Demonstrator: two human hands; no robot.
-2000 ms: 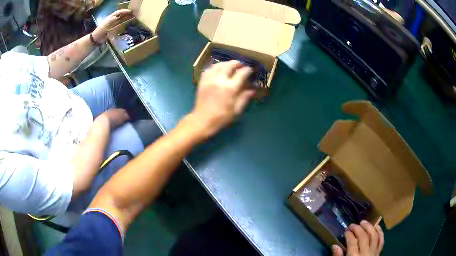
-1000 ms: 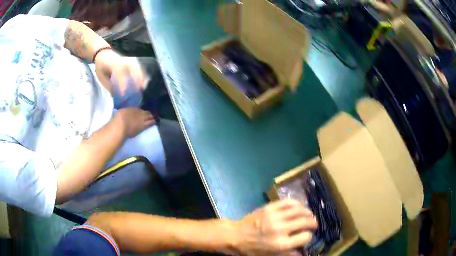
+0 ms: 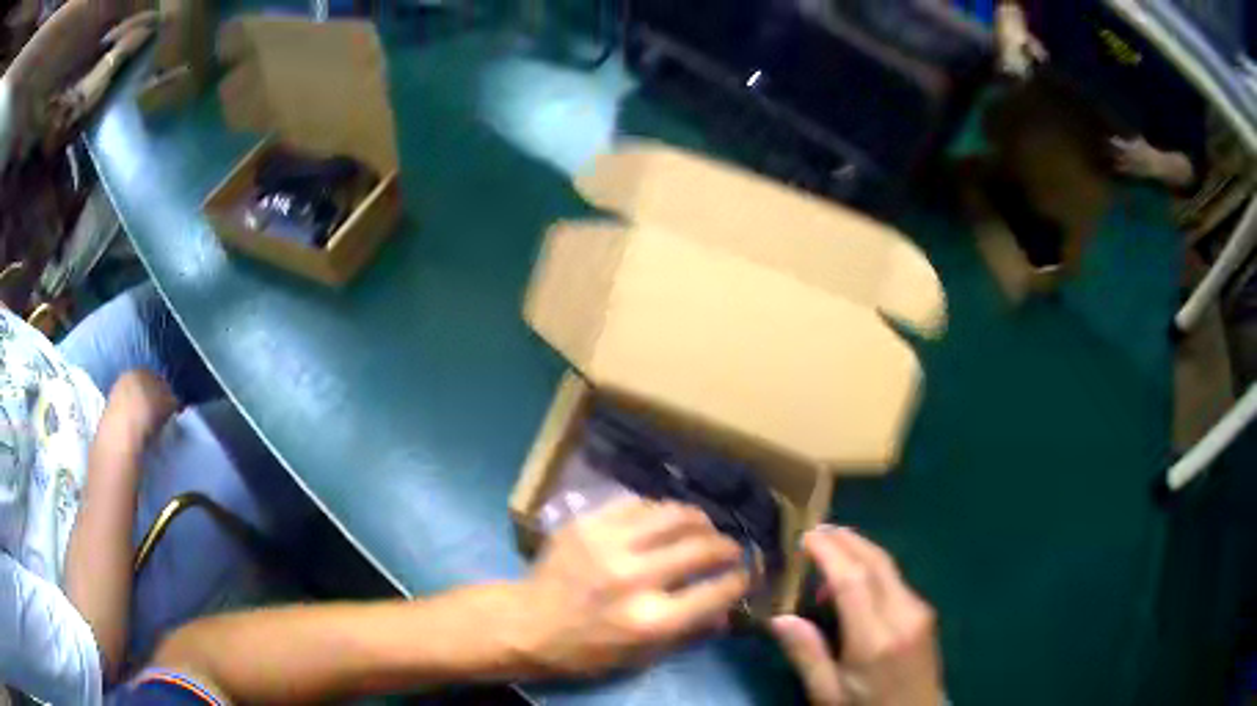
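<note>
An open brown cardboard box [image 3: 545, 462] stands in front of me, its lid [image 3: 744, 345] raised behind the tray. Inside lie a bundled black cable [image 3: 689, 476] and a shiny clear plastic bag [image 3: 582, 494] at the left end. My left hand [image 3: 641, 572] reaches over the front wall, blurred, fingers bent over the contents; whether it grips anything is hidden. My right hand [image 3: 862, 621] holds the box's right front corner, fingers at the side and thumb at the front.
Another open box with black contents [image 3: 303, 193] stands at the upper left beside a seated person [image 3: 55, 455]. A large black device [image 3: 813, 69] lies at the far side. A darker open box [image 3: 1027, 235] and another person's hands are at the upper right, near white tubes [image 3: 1220, 276].
The view has swung, so the near box now appears further left and the neighbouring box at upper left. My left hand went from the neighbouring box to the near one. My right hand has come into view again.
</note>
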